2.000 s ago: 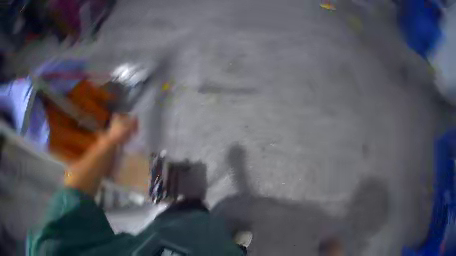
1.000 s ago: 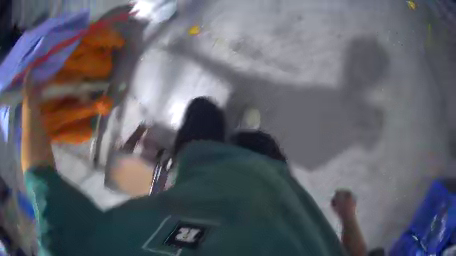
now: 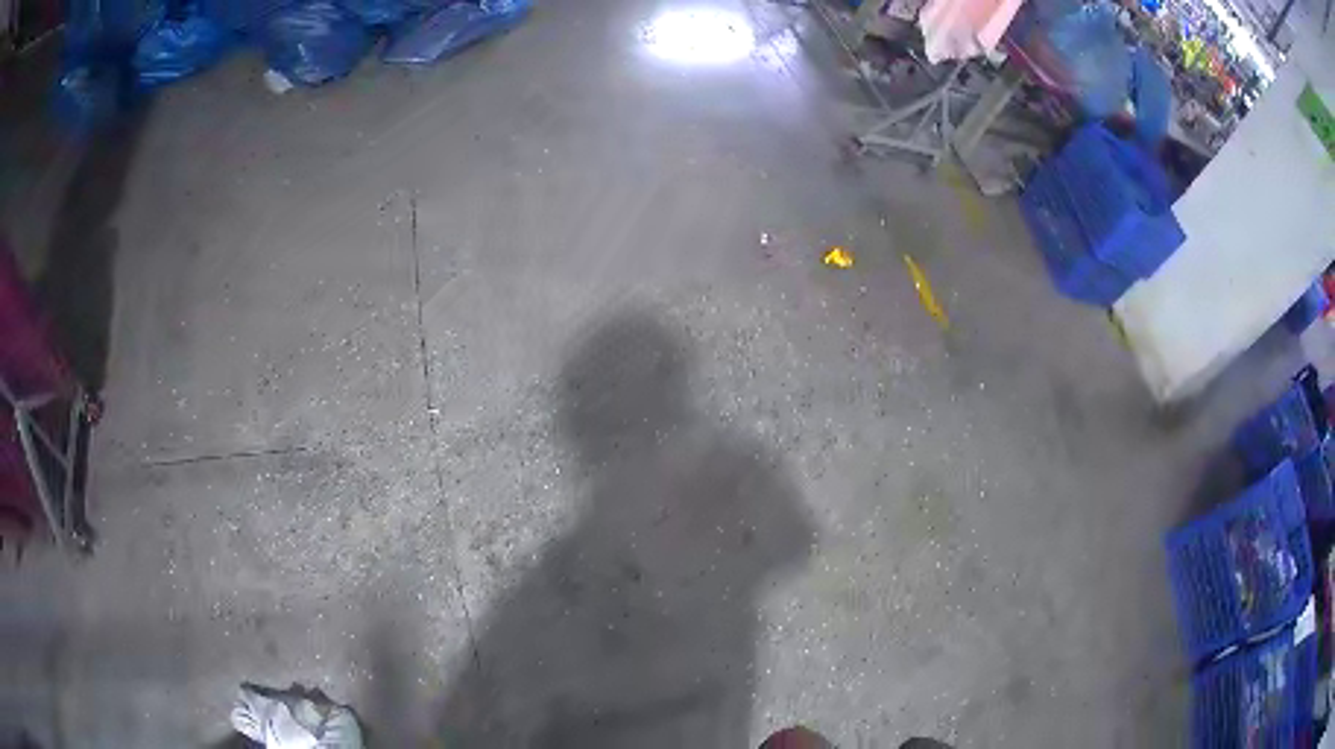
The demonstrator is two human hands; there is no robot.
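Note:
The grey concrete floor (image 3: pixel 513 220) lies in front of me, with the dark shadow of a person (image 3: pixel 659 542) across its middle. A crumpled whitish cloth or bag (image 3: pixel 297 719) lies at the lower left. A small reddish-brown rounded shape (image 3: pixel 797 739) is cut off by the bottom edge; it may be part of my right hand, but I cannot tell. A dark shape (image 3: pixel 927 743) beside it is also cut off and unclear. My left hand is not in view. No held object shows.
Blue plastic bags (image 3: pixel 313 41) lie at the top left. A metal frame with dark red cloth (image 3: pixel 56 439) stands at the left edge. Blue crates stand at the upper right (image 3: pixel 1098 212) and lower right (image 3: pixel 1244 563), with a white panel (image 3: pixel 1244 234) between. Yellow scraps (image 3: pixel 838 258) lie on the floor.
The view has swung to another stretch of floor. The green top, shoes, orange cloth and my left arm have left the picture. My right fist no longer shows clearly.

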